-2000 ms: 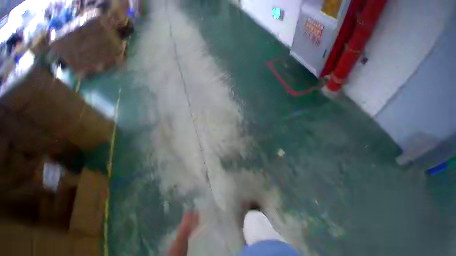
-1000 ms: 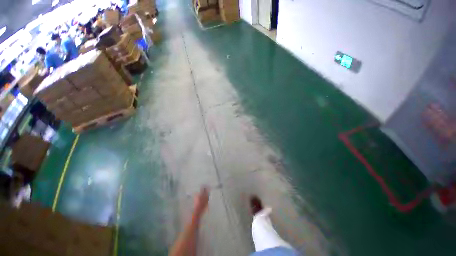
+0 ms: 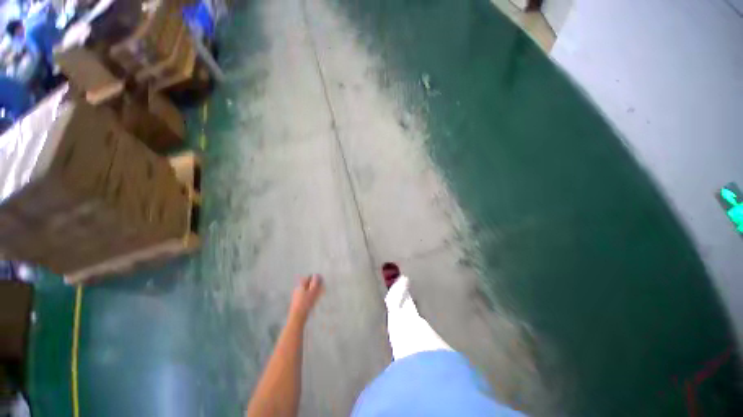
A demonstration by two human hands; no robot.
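Note:
My left hand (image 3: 307,292) is bare and hangs over the worn concrete strip of the floor (image 3: 346,179), at the lower middle of the view. Its fingers look loosely curled; I see nothing held in it, but it is small and blurred. My right hand is not in view. My own white trouser leg (image 3: 409,326), dark red shoe (image 3: 391,274) and light blue top (image 3: 432,387) show at the bottom.
At the left, a carton stack (image 3: 106,179) stands on a wooden pallet (image 3: 134,259), with more cartons (image 3: 151,41) behind. People in blue (image 3: 41,28) are at the upper left. A yellow line (image 3: 77,350) runs along the left. A white wall (image 3: 644,89) with a green sign (image 3: 733,205) is right.
The view has moved forward along the floor. The carton stack on the pallet is nearer, and the red pipe and grey cabinet have left the view. My left hand shows slightly higher.

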